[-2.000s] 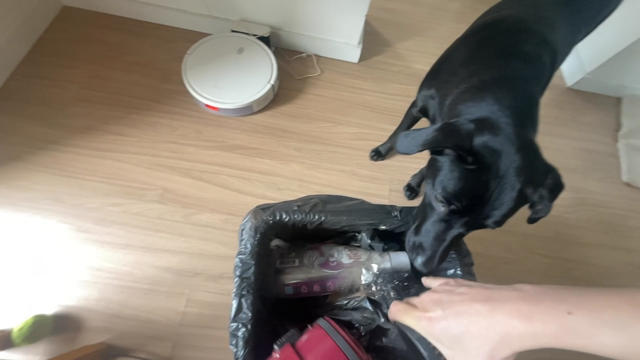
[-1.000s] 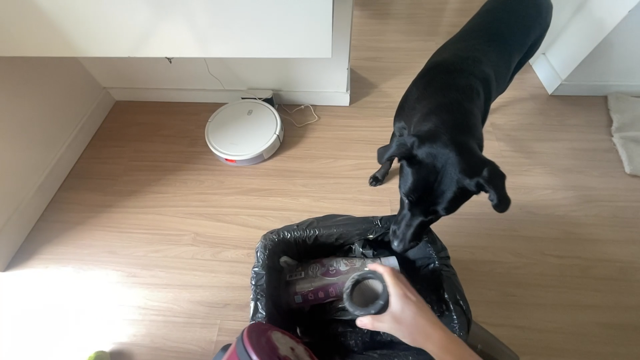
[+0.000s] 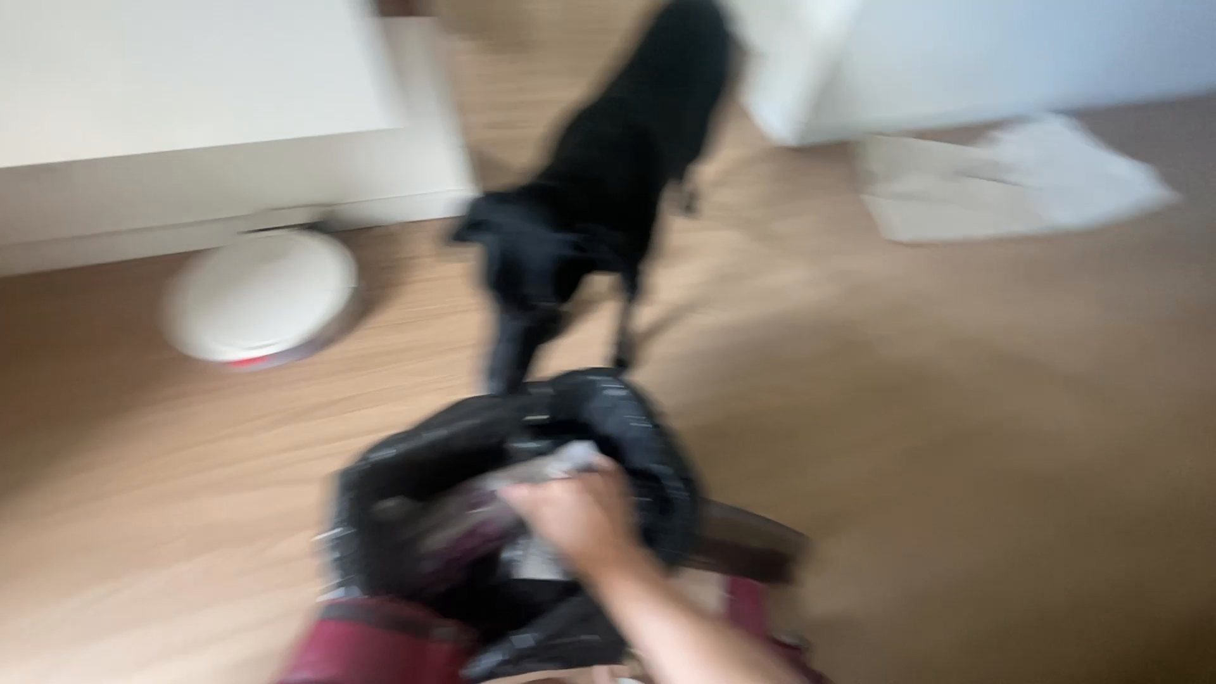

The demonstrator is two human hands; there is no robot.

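My right hand (image 3: 575, 508) reaches into a bin lined with a black plastic bag (image 3: 380, 475), its fingers at the pale end of a clear plastic package with purple print (image 3: 470, 522). Motion blur hides whether the fingers grip the package. A dark red object with a dark band (image 3: 380, 641) is at the near left of the bin, partly cut off by the lower frame edge. My left hand cannot be made out. The black dog (image 3: 532, 256) stands at the far side with its muzzle at the bin's rim.
A white robot vacuum (image 3: 264, 294) sits on the wood floor by a white cabinet (image 3: 190, 85) at the left. Beige and white cloths (image 3: 959, 190) lie at the right, below a white panel (image 3: 988, 57).
A dark cylindrical part with a round opening was in my right hand one second ago and is no longer seen there. That hand is now at the package. The view has swung to the right.
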